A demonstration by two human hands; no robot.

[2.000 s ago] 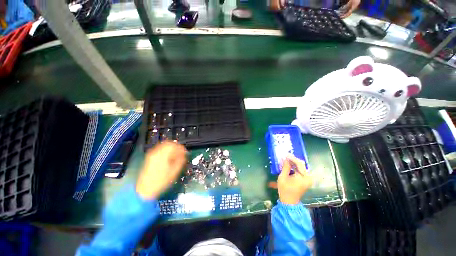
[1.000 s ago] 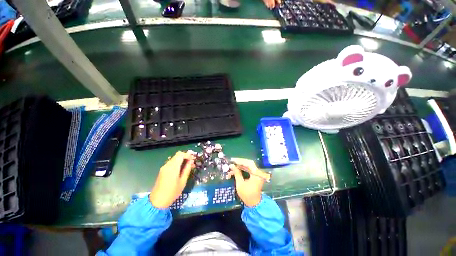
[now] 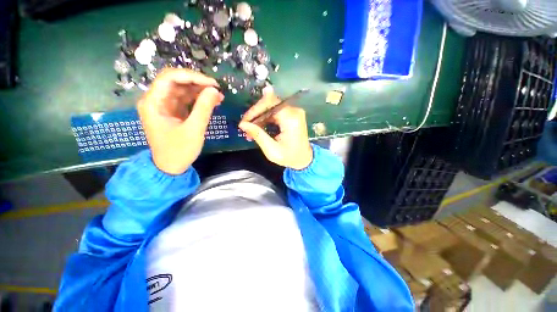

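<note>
My left hand is over the blue sheet, thumb and index finger pinched together near a small dark thing; what it is cannot be told. My right hand is closed around thin dark tweezers, whose one end points up and right past the hand. The blue sheet has rows of tiny white-outlined squares and lies at the bench edge, partly hidden by my left hand. A pile of loose components, dark and silver with round discs, lies just beyond my hands.
A blue bin with whitish pieces stands right of the pile. A small tan square lies below it. A white fan is at the top right, beside stacked black trays. Cardboard lies on the floor at right.
The view has tipped down and come closer to the bench edge. My right hand has gone from the blue bin to the pile's near side. My hands are now nearer each other, in front of the pile.
</note>
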